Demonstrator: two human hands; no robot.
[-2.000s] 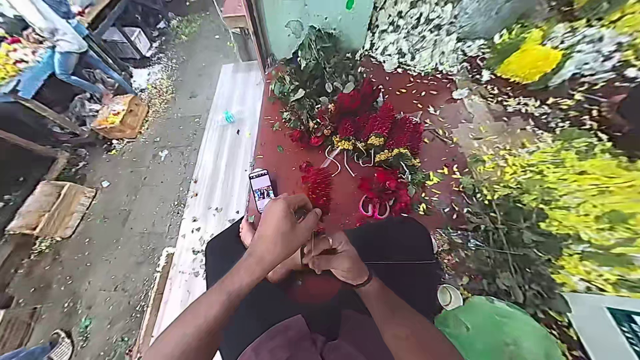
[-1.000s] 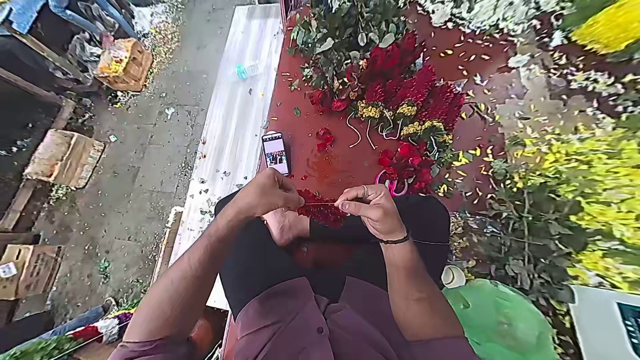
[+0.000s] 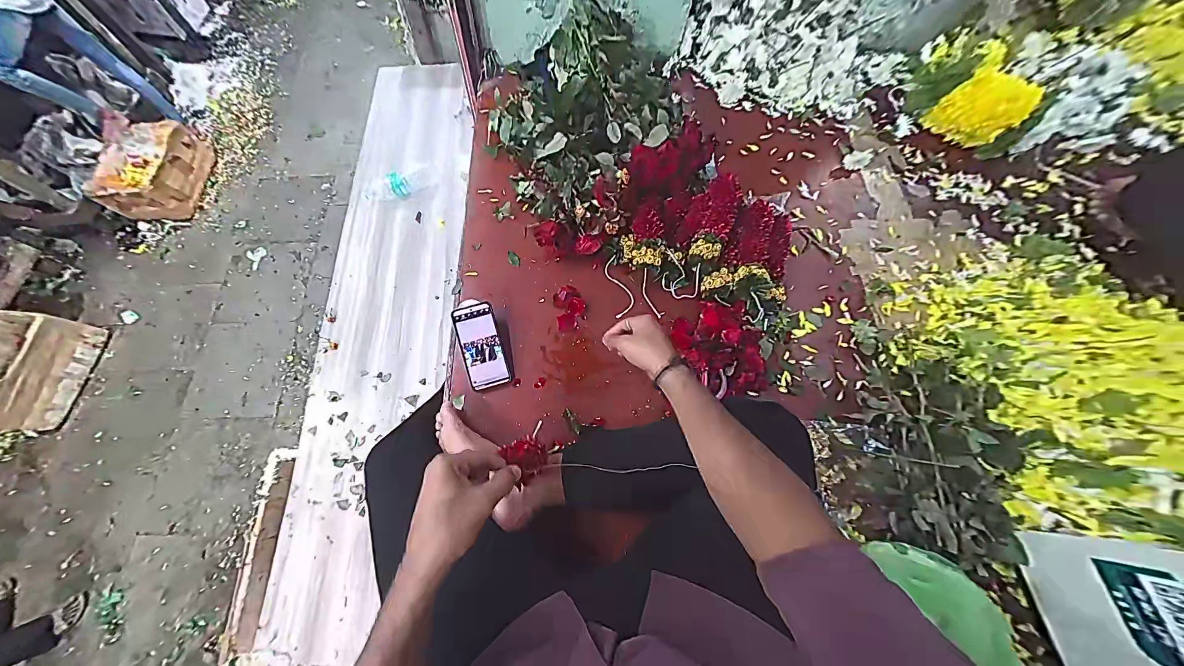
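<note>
My left hand (image 3: 467,495) is low over my bare foot, its thumb and fingers pinched at the left end of a pale thread (image 3: 629,469), beside a small red flower bunch (image 3: 524,457). From there the thread runs right across my dark trousers. My right hand (image 3: 640,342) hangs over the red surface with curled fingers, just left of a pile of red petals (image 3: 720,344); whether it holds anything cannot be told. Red flower garlands (image 3: 708,217) with yellow bands and white strings lie beyond it. A few red petals (image 3: 569,307) lie between the phone and the garlands.
A lit phone (image 3: 482,346) lies at the left edge of the red platform (image 3: 527,268). Leafy stems (image 3: 592,102) lie at the back. On the right are yellow flowers (image 3: 1082,388) and a green rounded object (image 3: 939,592). A white ledge (image 3: 379,231) borders the left side.
My hands, close together in both earlier frames, are now far apart. The right hand has moved forward over the red surface toward the garlands; the left is low by the foot.
</note>
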